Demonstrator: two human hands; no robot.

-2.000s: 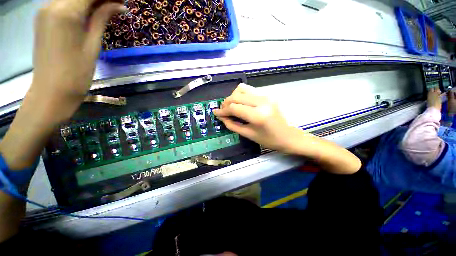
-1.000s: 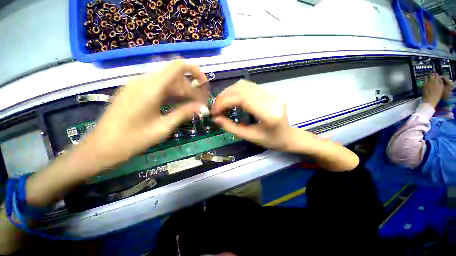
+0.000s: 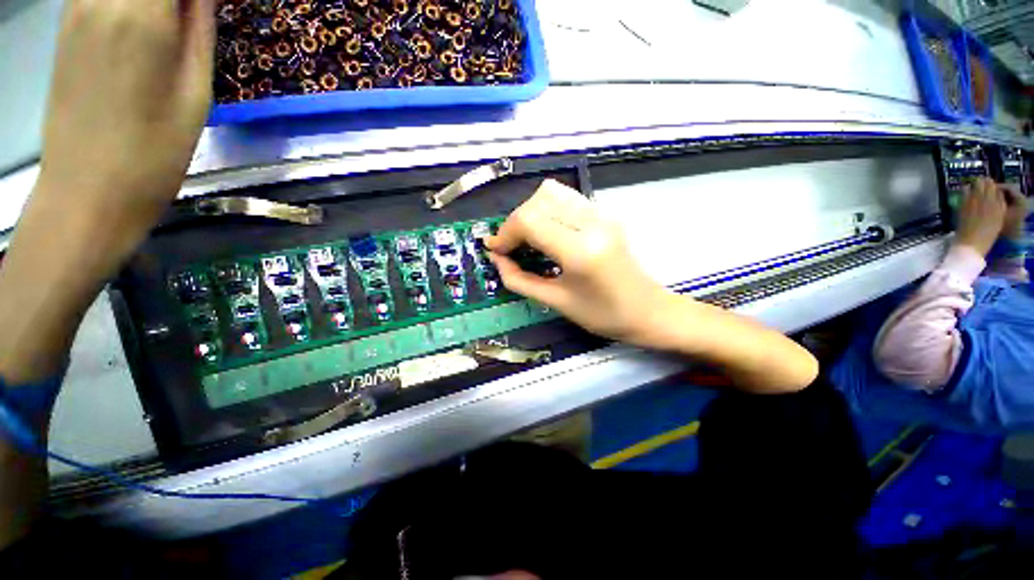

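Observation:
The PCB panel lies in the black pallet, with its pale green edge rail on the near side. My right hand is over the panel's right end, thumb and fingertips pinched together at a board; whether a part is between them is hidden. My left hand is raised at the upper left, by the left end of the blue parts bin heaped with ring coils. Its fingers are cut off by the top edge, so its grip cannot be seen.
Metal clips sit on the pallet's long edges. The conveyor rail runs along the near side. A blue cord hangs from my left wrist strap. At the right, a neighbour's hands work at other boards, near more blue bins.
My left hand has moved from beside my right hand over the panel back up to the bin. My right hand remains at the panel's right end. The pallet has shifted slightly right.

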